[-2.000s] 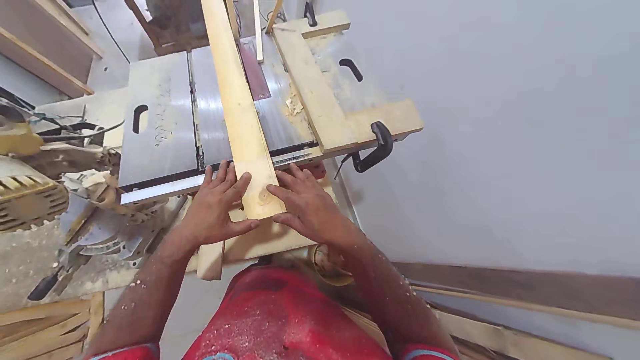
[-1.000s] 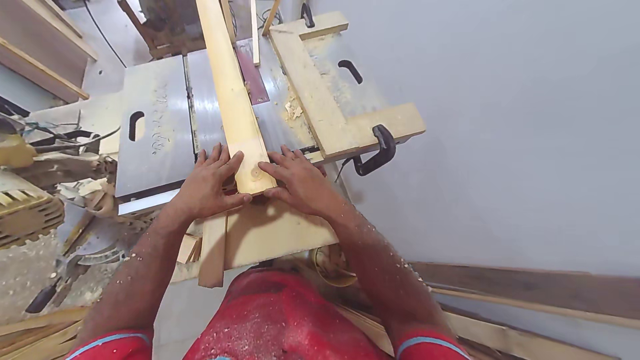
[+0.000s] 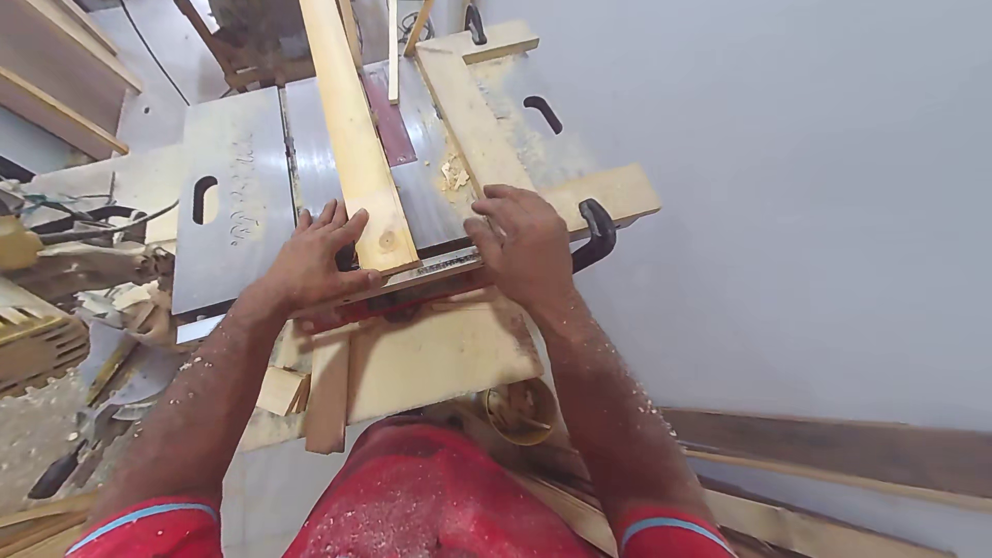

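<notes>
A long light wooden board (image 3: 356, 147) lies on the metal table of a table saw (image 3: 232, 194), its near end at the table's front edge. My left hand (image 3: 322, 252) rests against the left side of that near end, fingers spread and thumb by the end corner. Off the board, my right hand (image 3: 523, 240) is at the near part of a wooden fence (image 3: 480, 128), its fingers curled over the fence's left edge. Left of the fence is the red insert plate (image 3: 391, 124); the blade cannot be made out.
Black clamps (image 3: 597, 236) grip the fence's crosspieces. Wood shavings (image 3: 455, 172) lie beside the fence. Below the front rail are a wooden panel (image 3: 442, 356), a short brown offcut (image 3: 328, 395) and a round container (image 3: 519, 411). A miter saw (image 3: 116, 364) stands at left, a wall at right.
My right hand has left the board's near end and moved right to the fence. The left hand stays at the board, its fingers now more at the side.
</notes>
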